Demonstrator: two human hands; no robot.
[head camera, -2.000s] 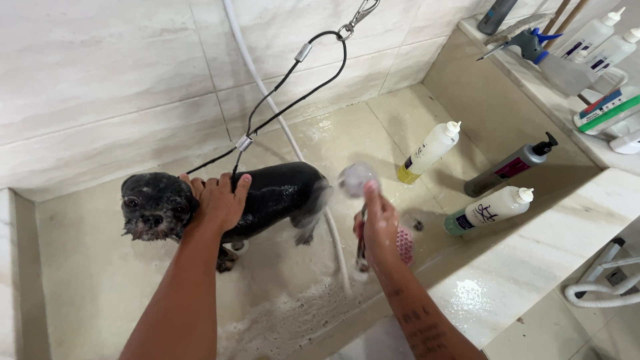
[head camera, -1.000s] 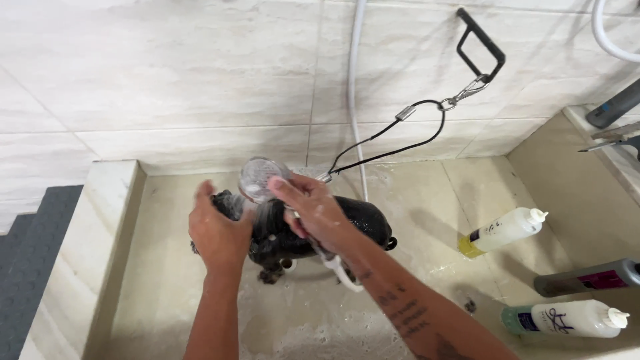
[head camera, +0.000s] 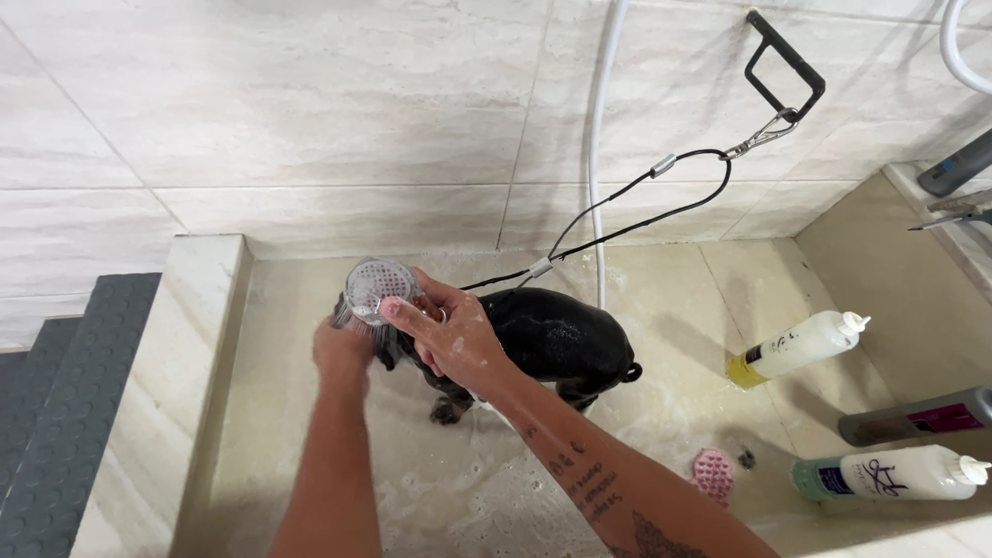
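A wet black dog (head camera: 562, 333) stands in the beige wash tub, its head at the left mostly hidden by my hands. My right hand (head camera: 461, 337) grips a clear round shower head (head camera: 380, 291), which sprays water down over the dog's head. Under the spray, my left hand (head camera: 343, 353) is at the dog's head; its fingers are blurred and partly hidden. A black cable restraint (head camera: 643, 225) runs from near the dog's neck to a black wall bracket (head camera: 787, 66), joined by a metal snap hook (head camera: 763, 136).
Right of the dog stand a bottle with yellow liquid (head camera: 798, 349), a grey bottle (head camera: 918, 415) and a bottle with green liquid (head camera: 887, 474). A pink rubber brush (head camera: 711, 477) lies on the tub floor. A white hose (head camera: 597, 147) hangs behind; the marble tub edge (head camera: 159, 387) is left.
Two seconds ago my left hand lay on the dog's neck and back, and the shower head was behind its rump. Both hands are now at the dog's head. The view has swung left.
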